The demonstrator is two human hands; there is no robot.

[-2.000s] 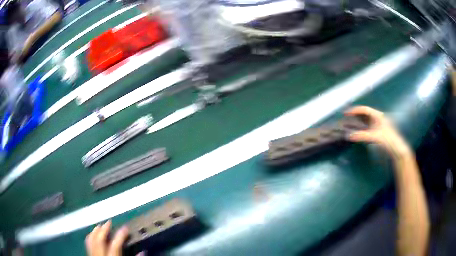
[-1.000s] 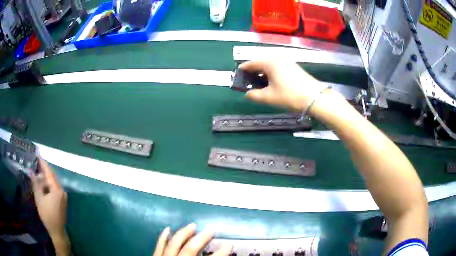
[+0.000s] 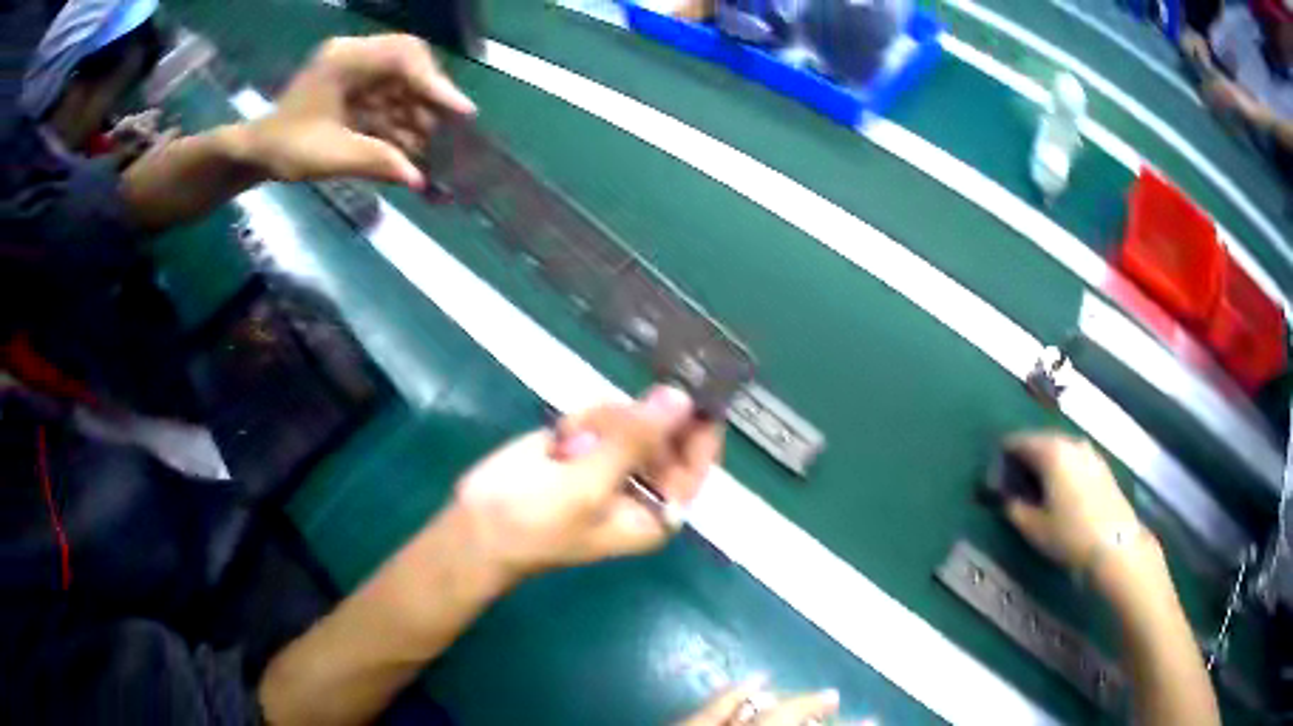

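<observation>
My right hand reaches in from the lower right, over the green belt, with its fingers closed around a small dark block; the block is blurred. A slim grey strip housing with a row of spots lies on the belt just below this hand, partly covered by my forearm. My left hand shows only as fingertips at the bottom edge. The rest of it is cut off, and whether it holds anything is hidden.
At left, a neighbouring person in dark sleeves holds a long brown-grey strip housing raised over the belt in both hands. Another housing lies behind its near end. A blue bin and red bins stand on the far side.
The view has swung left and tilted. The neighbour's long housing is now raised in two hands across the view. My right hand still has the dark block, now over the belt nearer the housing.
</observation>
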